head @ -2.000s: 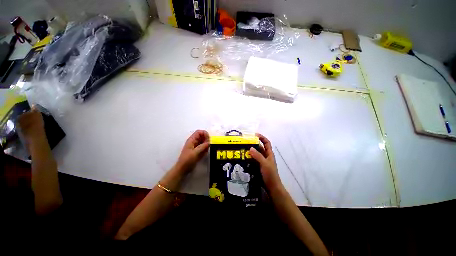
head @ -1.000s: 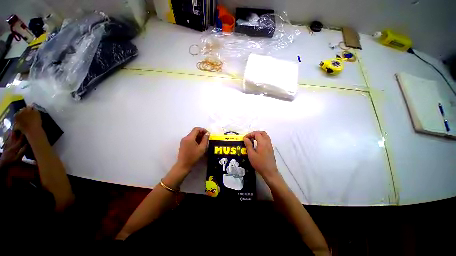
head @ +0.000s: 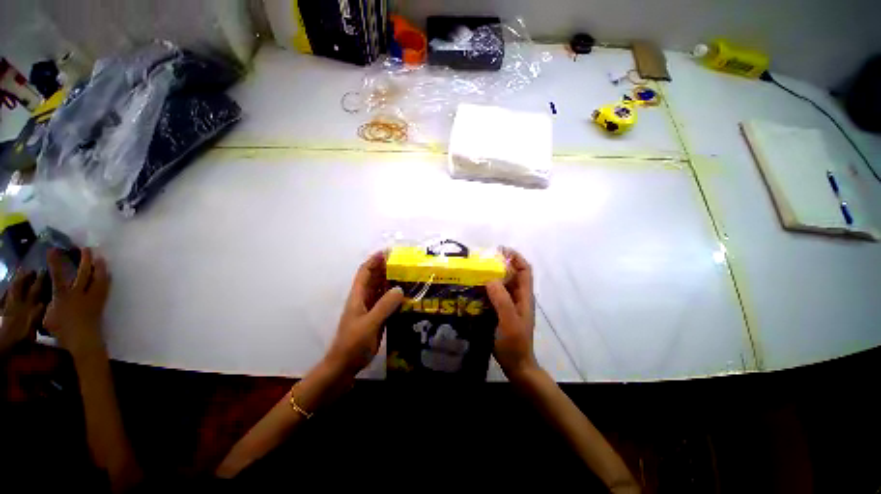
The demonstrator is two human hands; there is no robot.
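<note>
A black retail box [head: 440, 333] with a yellow top and "MUSIC" lettering is upright at the table's front edge, its top tilted toward me. Glossy creases of a clear plastic bag [head: 421, 282] show over its upper part and stick up behind it. A black hang loop [head: 447, 249] stands on the yellow top. My left hand [head: 369, 311] grips the box's left side, thumb on the front. My right hand [head: 514, 307] grips its right side, thumb on the front. The box's lower end is dark and hard to see.
A stack of unused poly bags [head: 501, 145] lies behind the box. Rubber bands [head: 383, 131] and loose clear film [head: 425, 87] lie further back. A notebook [head: 809, 178] is at right. A large plastic bag [head: 145, 125] lies at left, near another person's hands [head: 77, 294].
The box has tilted, so its yellow top now shows wide. My hands have moved from its top corners down to its sides. The view has shifted slightly. The other person's hands have moved.
</note>
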